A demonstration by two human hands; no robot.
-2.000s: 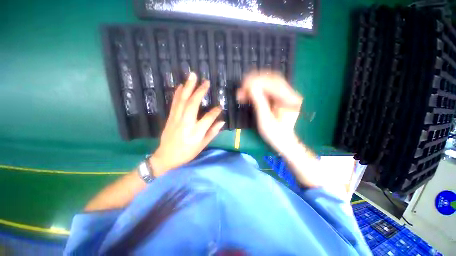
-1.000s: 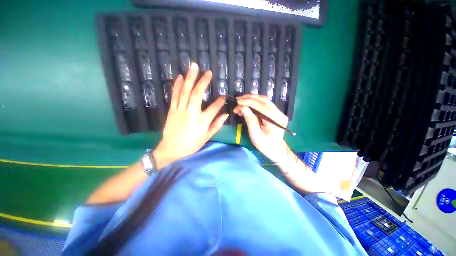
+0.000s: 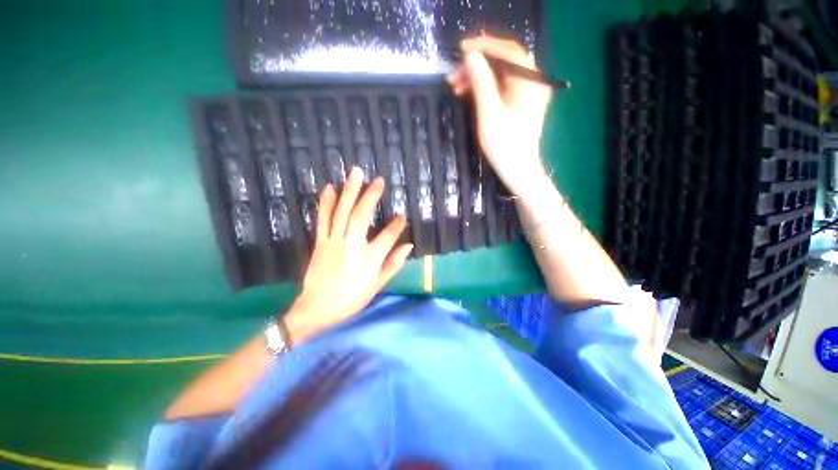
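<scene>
The black component tray [image 3: 262, 271] lies on the green mat, with clear shiny workpieces [image 3: 243, 223] in rows in its columns. My left hand [image 3: 347, 252] rests on the tray's near middle, fingers spread, holding nothing visible. My right hand [image 3: 503, 87] is over the right part of the flat parts tray [image 3: 368, 78] and holds the dark tweezers [image 3: 537, 75], whose back end points right. The tweezers' tips are blurred. The parts tray holds many small white specks and a bright glare band. My right forearm hides part of the component tray's right columns.
A tall pile of black ribbed trays [image 3: 698, 184] stands at the right. Yellow tape [image 3: 428, 274] is at the component tray's near edge. White paper [image 3: 668, 317], blue crates [image 3: 726, 413] and a pale box with a blue sticker [image 3: 830, 350] are at the lower right.
My right hand has moved away from the component tray's near edge to the parts tray with the tweezers. My left hand stays on the tray. The camera view has shifted, showing more of the parts tray.
</scene>
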